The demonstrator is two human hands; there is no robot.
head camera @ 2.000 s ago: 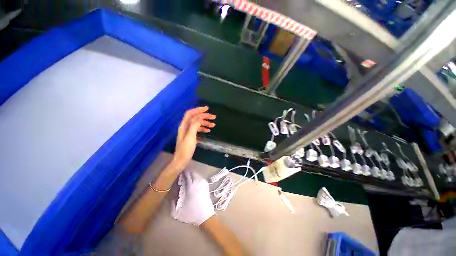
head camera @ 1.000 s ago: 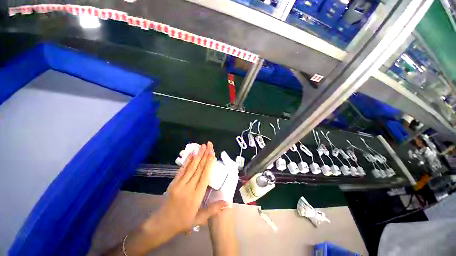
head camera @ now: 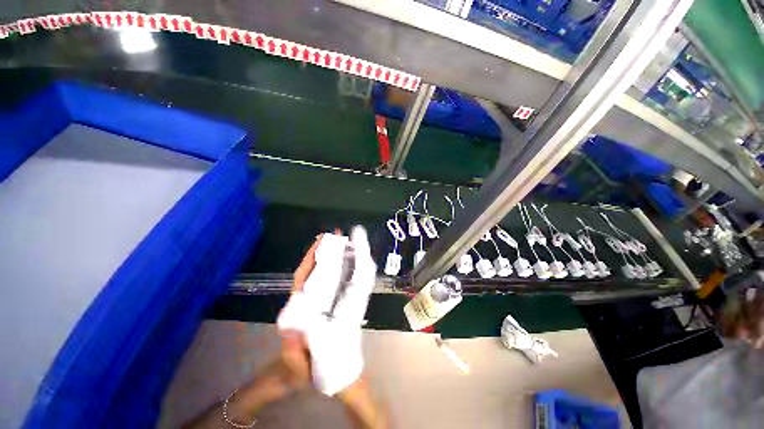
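My right hand point(head camera: 339, 352), in a white glove, is raised over the near edge of the belt, its fingers pointing up and away. My bare left hand point(head camera: 303, 272), with a bracelet at the wrist, is pressed behind and against it and is mostly hidden. White shapes and a dark gap show between the hands. The blur hides whether these are adapters or glove fingers. White corded adapters point(head camera: 523, 267) stand in a row on the dark green belt point(head camera: 318, 201), their cords towards the far side.
Stacked blue totes point(head camera: 159, 276) with a pale liner are at left. A whitish bottle point(head camera: 433, 303) stands by the slanted metal post point(head camera: 536, 151). A bundled white corded piece point(head camera: 526, 339) and a small blue box point(head camera: 574, 412) are on the bench point(head camera: 419, 394). A person point(head camera: 704, 390) is at lower right.
My hands came together from over the bench and rose towards the belt. Since a second ago they have turned, so the glove now covers most of my bare hand. The view has swung right.
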